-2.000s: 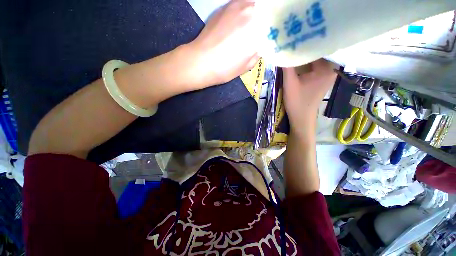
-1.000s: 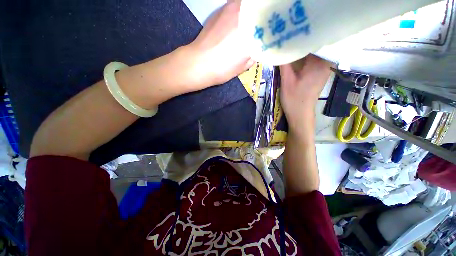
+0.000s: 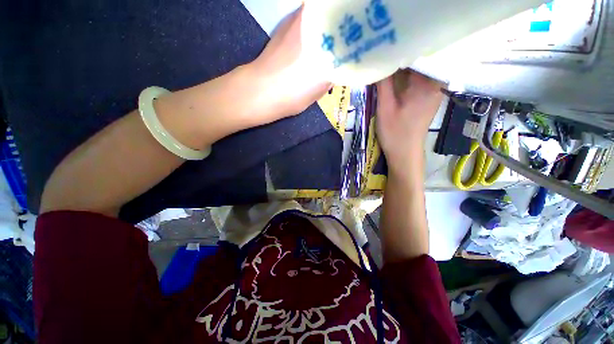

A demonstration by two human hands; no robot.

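Note:
A large dark garment panel lies left of the needle area and hangs over the table's front edge. My left hand rests on its right part; the fingers are washed out by glare and hidden behind the white lamp or control unit with blue lettering. My right hand is right of the shiny needle plate strip, its fingertips hidden under the same white body. Whether either hand grips cloth cannot be seen. Yellow printed tape shows beside the panel's edge.
Yellow-handled shears and a dark rectangular pad lie right of my right hand. A grey bar crosses above the table's right side. A dark purple spool and crumpled white material are at lower right. A blue crate shows at far left.
The white body with blue lettering has shifted left and slightly up in view. My left hand has moved slightly left, and my right hand has moved slightly left too. The panel has barely moved.

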